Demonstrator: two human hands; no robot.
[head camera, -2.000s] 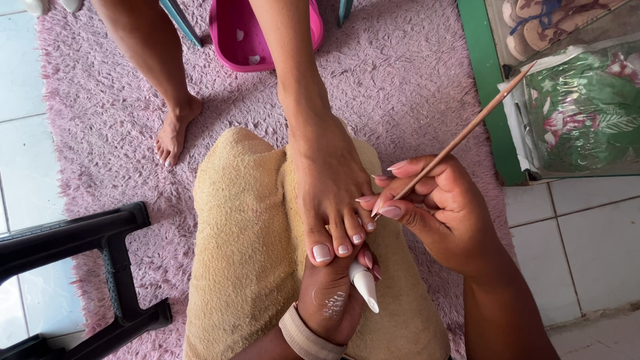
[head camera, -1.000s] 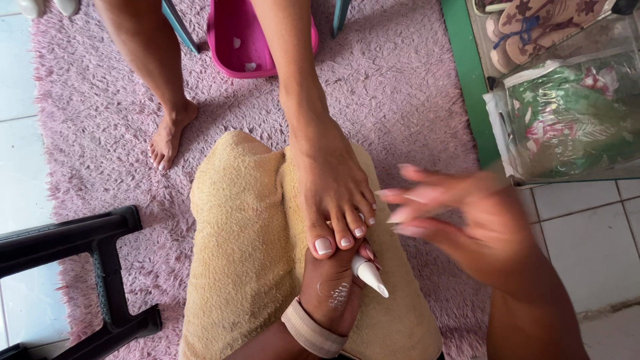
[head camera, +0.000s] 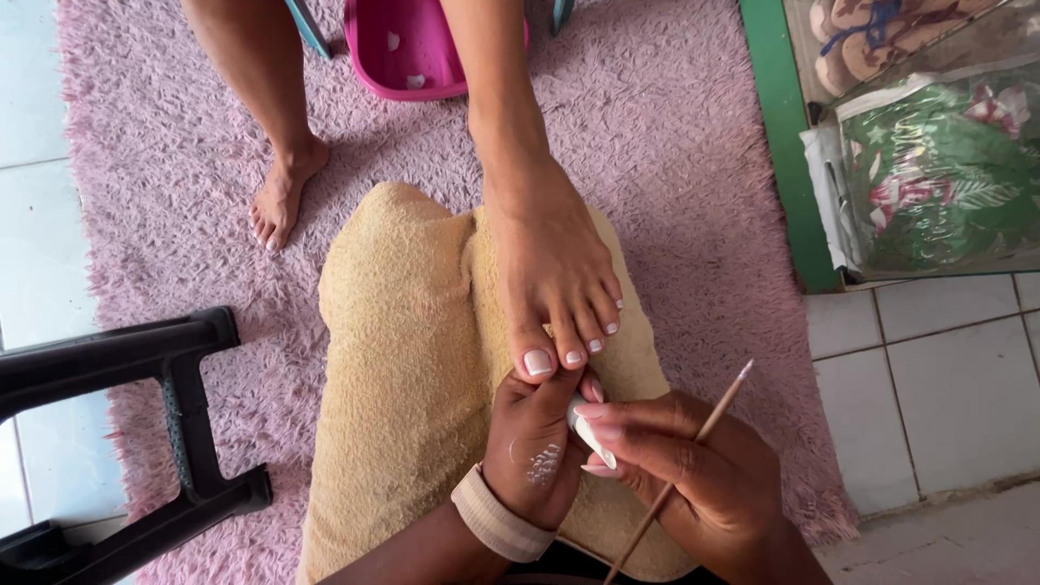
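Another person's bare foot (head camera: 544, 252), its toenails tipped white, rests on a yellow towel (head camera: 390, 325). Below its toes my left hand (head camera: 532, 455), with white marks near the thumb and a beige band at the wrist, is closed around a white pointed object (head camera: 595, 439), perhaps a bottle or its cap. My right hand (head camera: 691, 463) has its fingertips on that white object. A thin wooden stick (head camera: 715, 414) with a whitish tip lies across the right hand's fingers and slants up to the right.
A shaggy pink rug (head camera: 691, 179) covers the tiled floor. The person's other foot (head camera: 280, 195) stands on it. Around are a pink basin (head camera: 414, 89), a black plastic stool (head camera: 183, 390) at left and a green-edged case (head camera: 780, 146) holding sandals and a plastic-wrapped item.
My right hand has left the toes, where it held the stick tip-down, and come down to the white object in my left hand. The stick now points its whitish tip up and away.
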